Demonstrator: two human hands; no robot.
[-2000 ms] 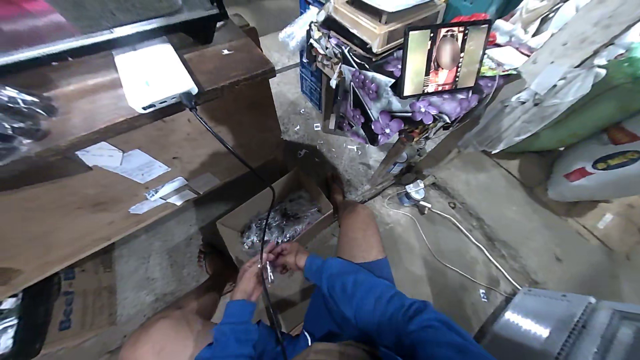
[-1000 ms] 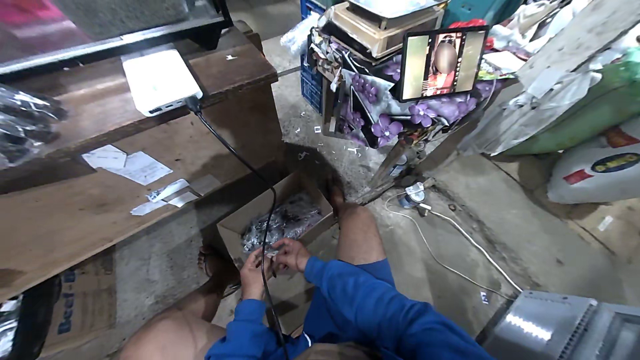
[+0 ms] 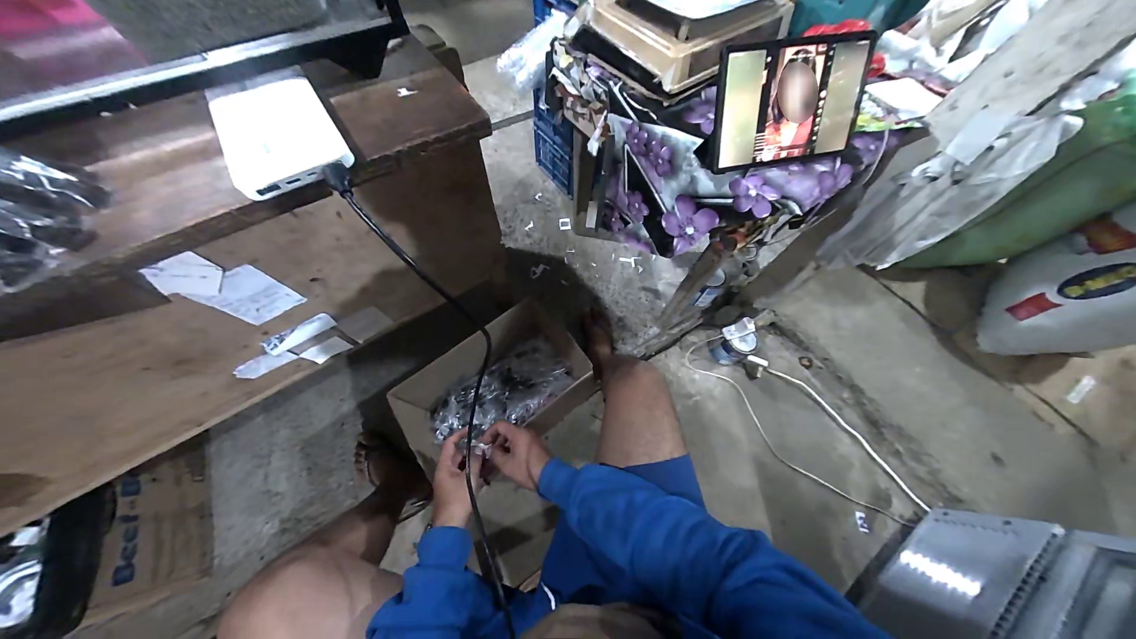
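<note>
My left hand and my right hand meet at the near edge of an open cardboard box on the floor between my legs. A small, shiny piece, perhaps clear plastic, is pinched between the fingertips of both hands; its exact kind is too small to tell. Inside the box lies a heap of clear plastic packets with dark contents. A black cable hangs from a white power bank or similar device and passes in front of my left hand.
Paper slips lie on the wooden bench at left. A tablet stands on a flower-patterned cover, right of centre. White cords cross the floor at right, near a grey metal case and a filled sack.
Both hands are slightly higher than two seconds ago, closer to the packets. The small shiny piece that hung below the fingers then is now mostly covered by them.
</note>
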